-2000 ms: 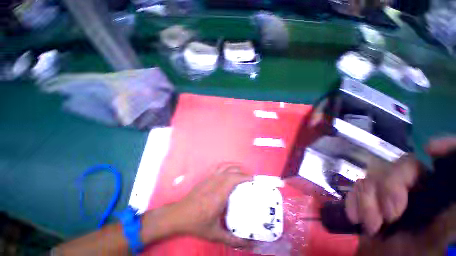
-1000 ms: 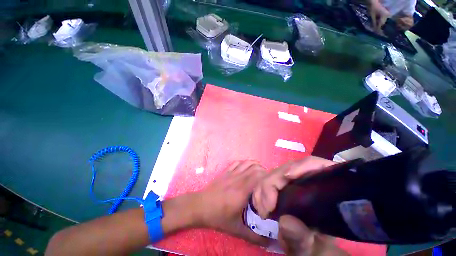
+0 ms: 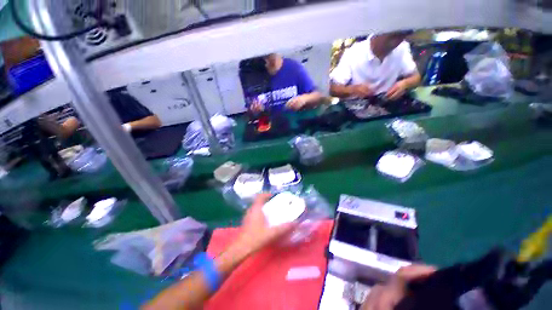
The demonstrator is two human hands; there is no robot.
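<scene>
My left hand [image 3: 255,230], with a blue wrist strap [image 3: 208,272], holds a white device housing [image 3: 284,209] by its left side. The housing is above the far edge of the red mat [image 3: 266,284], with clear plastic film [image 3: 313,212] around its right side. My right hand [image 3: 393,290] is blurred at the bottom right, around the black electric screwdriver [image 3: 448,289]. The tool's tip is hidden. The hand is at the front of the black and silver screw feeder [image 3: 376,214].
Bagged white housings [image 3: 397,164] lie on the green strip beyond the mat. A greyish zip bag [image 3: 158,245] lies left of the mat. A metal post [image 3: 115,139] rises at the left. An overhead shelf [image 3: 242,42] crosses the top. Several people sit opposite.
The view has tilted up. My left hand has moved the housing from the mat's near part toward its far edge. My right hand and the screwdriver have moved away from the housing to the feeder.
</scene>
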